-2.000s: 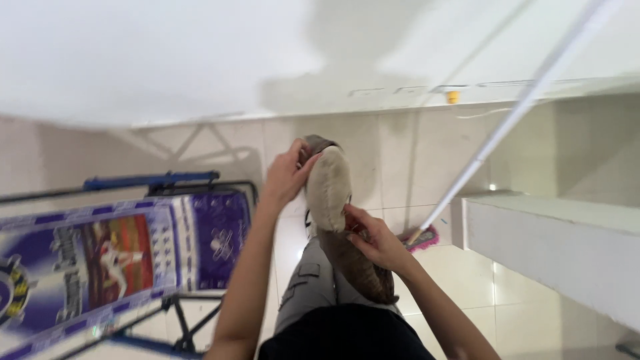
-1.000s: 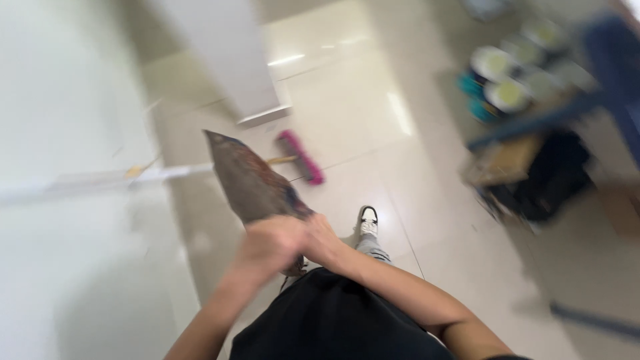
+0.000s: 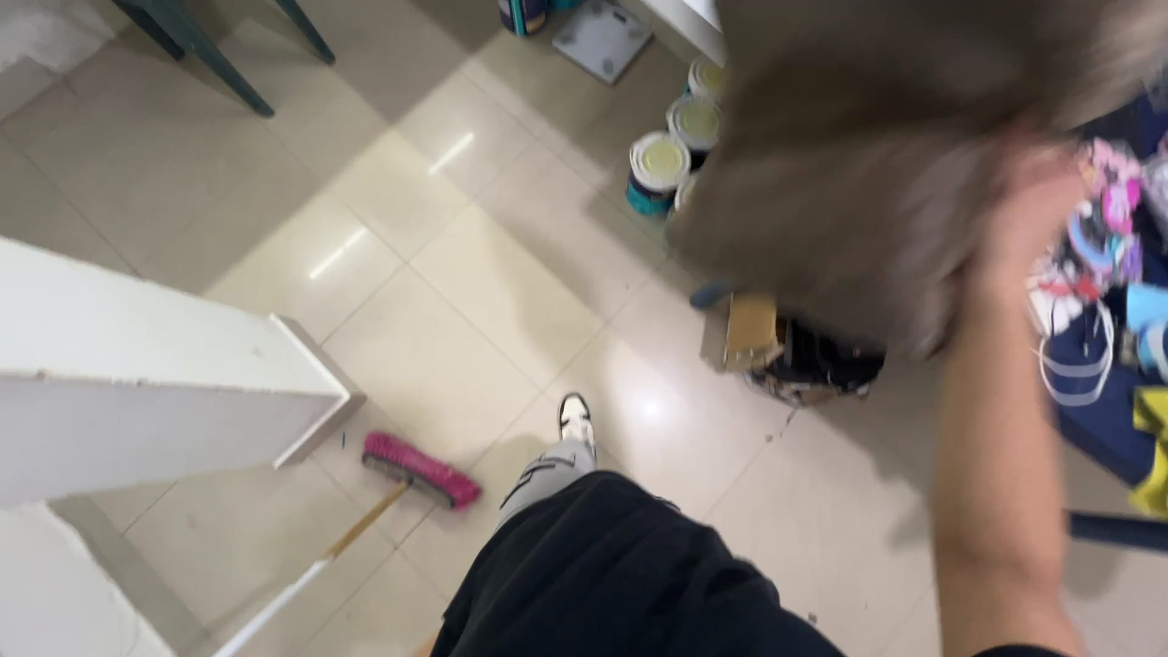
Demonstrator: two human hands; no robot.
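A blurred brown cloth item (image 3: 839, 201) fills the upper right of the head view. My right hand (image 3: 1036, 196) grips its right side, with the forearm reaching up from the lower right corner. The fingers are smeared by motion and partly covered by the cloth. My left hand cannot be seen; only a sliver of skin shows at the bottom edge, left of my dark shirt.
A pink-headed broom (image 3: 420, 470) lies by a white pillar (image 3: 173, 383). Paint cans (image 3: 659, 162), a scale (image 3: 602, 41) and an open cardboard box (image 3: 753, 328) stand on the tiled floor. Assorted items cover a dark blue surface (image 3: 1090, 420) at right. Green chair legs (image 3: 214, 68) are upper left.
The view has swung far round to the right. Both hands were on the brown cloth item before; now my right hand has it at the upper right and my left hand is out of view.
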